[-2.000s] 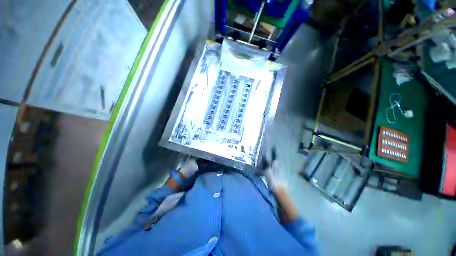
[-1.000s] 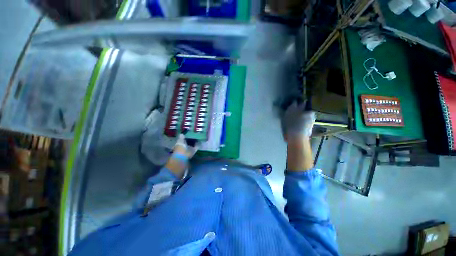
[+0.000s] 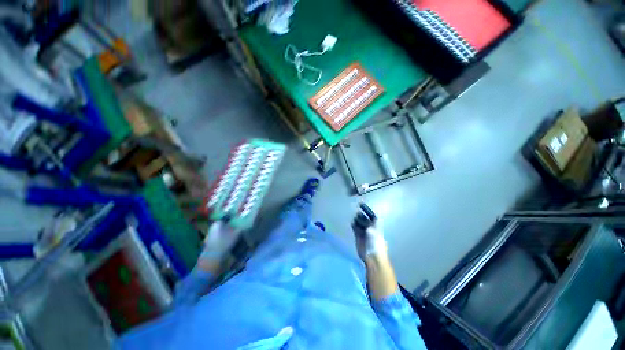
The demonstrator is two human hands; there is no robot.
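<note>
My left hand (image 3: 221,239), in a pale glove, grips the lower end of a fixture tray with a pale green cover plate (image 3: 248,179). Rows of small silvery parts show in its slots, with a reddish edge at the left. The tray is held in the air, tilted, left of my body. My right hand (image 3: 368,236), in a white glove with dark fingertips or a dark thing at them, is low in front of me, touching no tray. Whether it holds anything cannot be told.
An orange-brown tray with three rows of parts (image 3: 347,97) lies on the green bench (image 3: 284,55), beside a white cable (image 3: 303,60). A black bin with red inside (image 3: 473,27) is behind. A metal frame stand (image 3: 387,158) is below. Blurred blue fittings are left, cartons (image 3: 565,147) right.
The raised stencil frame is out of view. The green-covered tray has been lifted off the printing base in my left hand. The view has turned right towards the bench; my right hand is lower.
</note>
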